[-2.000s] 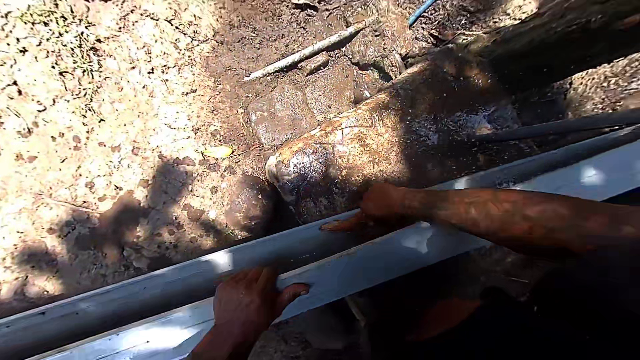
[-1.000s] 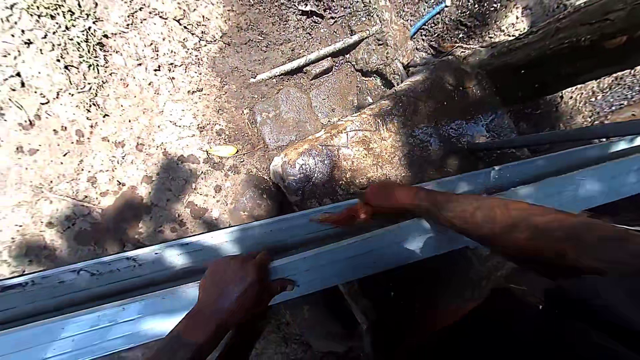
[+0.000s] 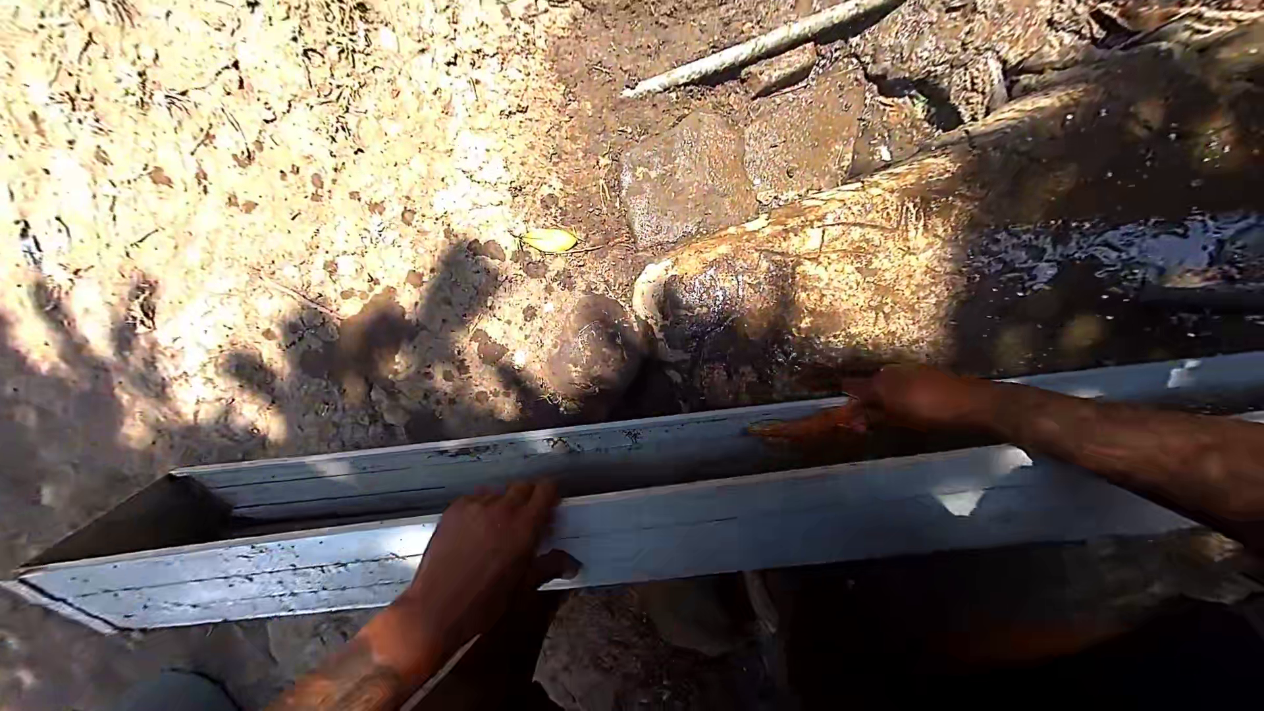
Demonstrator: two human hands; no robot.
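A long grey U-shaped metal or plastic channel [image 3: 691, 533] lies across the view, its open side up and its left end visible. My left hand [image 3: 489, 543] grips the near wall, fingers over the top edge and thumb on the outer face. At the far wall, right of centre, my right hand [image 3: 889, 400] reaches over the channel, its fingers pointing left into it. How firmly it holds that wall cannot be told. Behind the channel lies a wet, muddy log or worn trunk-like block [image 3: 849, 286], partly in shade.
Flat wet stones [image 3: 691, 178] and a pale stick [image 3: 750, 54] lie beyond the channel. A round stone [image 3: 592, 346] sits near its far wall. A yellow leaf [image 3: 549, 240] rests on the muddy ground. More rock [image 3: 632, 642] shows below the near wall.
The channel has shifted to the right and its left end has come into view. Both hands remain at it. The blue piece at the top is out of view.
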